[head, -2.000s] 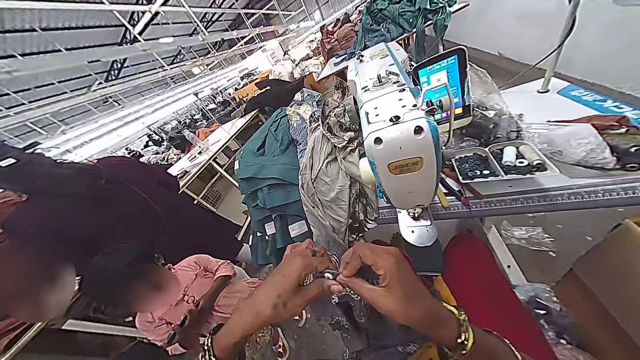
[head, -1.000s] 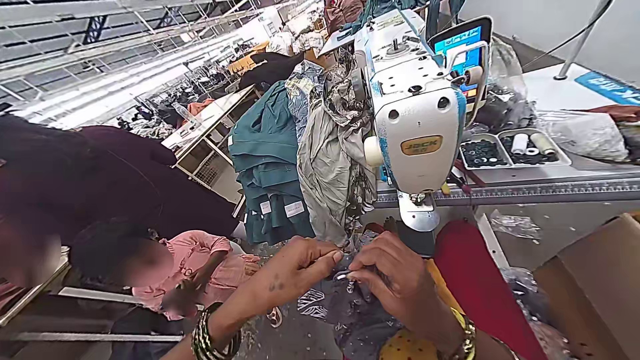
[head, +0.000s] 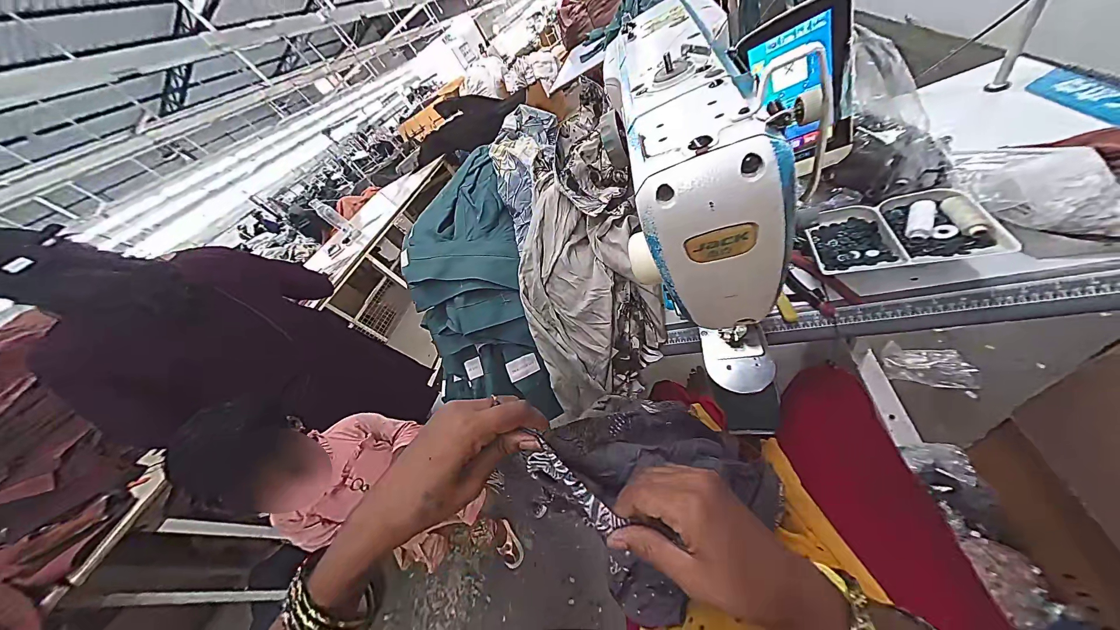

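My left hand point(head: 477, 446) pinches the upper end of a patterned edge on a dark printed garment point(head: 647, 437), below the hanging fabrics. Lower and to the right, my right hand point(head: 691, 542) grips the same edge between thumb and fingers, so a strip of it is stretched between both hands. Part of the garment drapes behind and under my right hand. Above my right hand stands a white Jack sewing machine point(head: 713, 219), its presser area and rounded plate point(head: 739, 363) close over the cloth.
Green garments point(head: 464, 254) and grey cloth point(head: 569, 289) hang left of the machine. A tray point(head: 906, 232) of buttons and thread spools sits right, beyond a metal ruler edge point(head: 962, 306). A cardboard box point(head: 1059, 455) is at lower right. A person in pink point(head: 367, 446) is at left.
My hands were close together over the dark cloth; now they are farther apart, with the patterned edge extended between them. My right hand has moved lower. The view has shifted somewhat.
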